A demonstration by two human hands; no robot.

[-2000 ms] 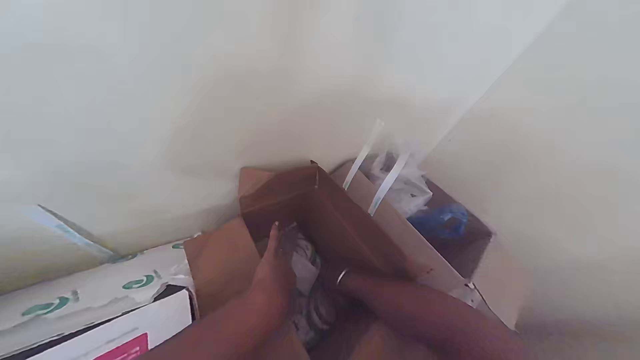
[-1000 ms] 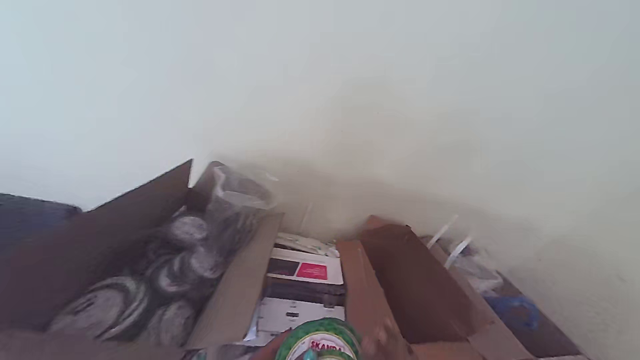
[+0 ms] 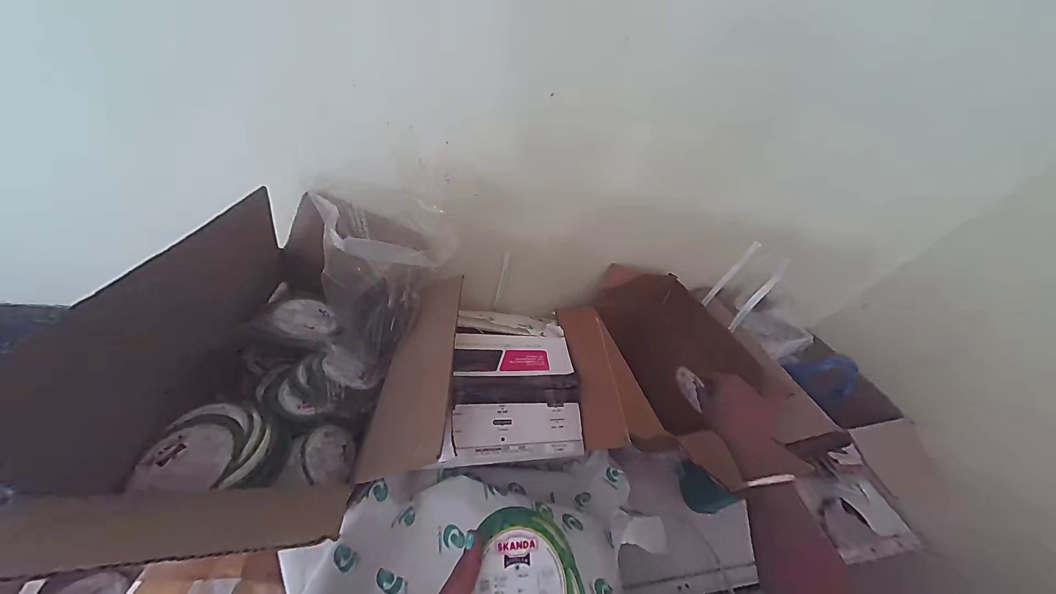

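My left hand (image 3: 467, 569) shows at the bottom edge, its thumb on the rim of a round green-and-white labelled item (image 3: 518, 557) that lies over white paper with green marks (image 3: 421, 516). My right hand (image 3: 747, 412), with a bangle at the wrist, reaches into an open brown cardboard box (image 3: 660, 330). A small round pale item (image 3: 690, 388) is at its fingertips. At the left, a large open cardboard box (image 3: 181, 355) holds several round green-and-white items (image 3: 198, 450) and a clear plastic bag (image 3: 371, 280).
Between the boxes stand white cartons (image 3: 516, 425), one with a pink panel, beside a cardboard flap (image 3: 417, 379). At the right, another open box (image 3: 887, 441) holds clear and blue plastic (image 3: 825, 375), with white straps (image 3: 755, 295) near it. A pale wall (image 3: 577, 124) rises behind.
Two seconds ago both my hands were in the brown box. Now my left hand is at the bottom edge with a round item, and my right hand reaches into the brown box. The view has swung widely.
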